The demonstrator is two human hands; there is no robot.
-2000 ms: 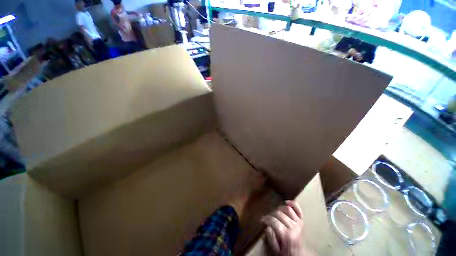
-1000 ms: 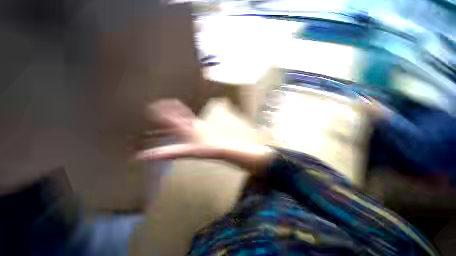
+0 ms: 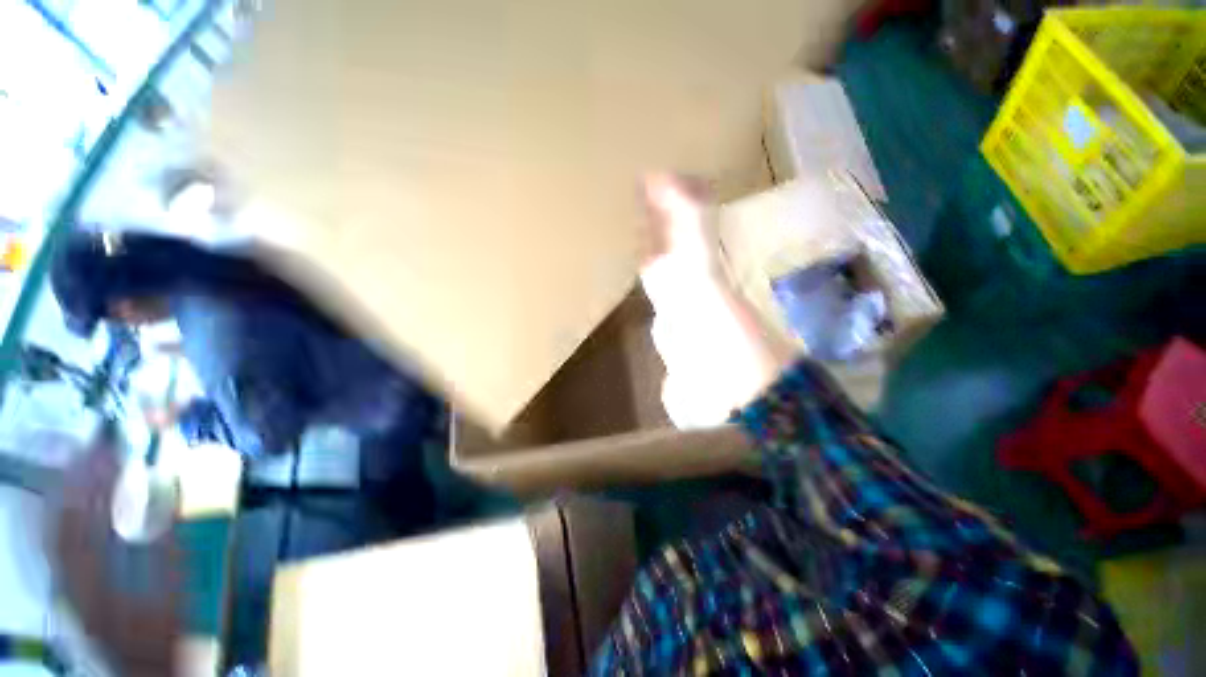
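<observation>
A large flat brown cardboard sheet fills the upper middle and slants over an open brown carton. White material shows inside this carton; blur hides what it is. My right hand reaches up from the lower right in a plaid sleeve, its fingers closed at the sheet's right edge. The hand is blurred. My left hand is not in view.
A smaller open carton with a greyish bag is at right. Beyond are a yellow crate and red stool. A person in dark clothes is at left. A pale-topped carton is below.
The view has swung from the empty open carton and clear rings to another side of the workplace. My right hand has moved to the cardboard sheet's edge.
</observation>
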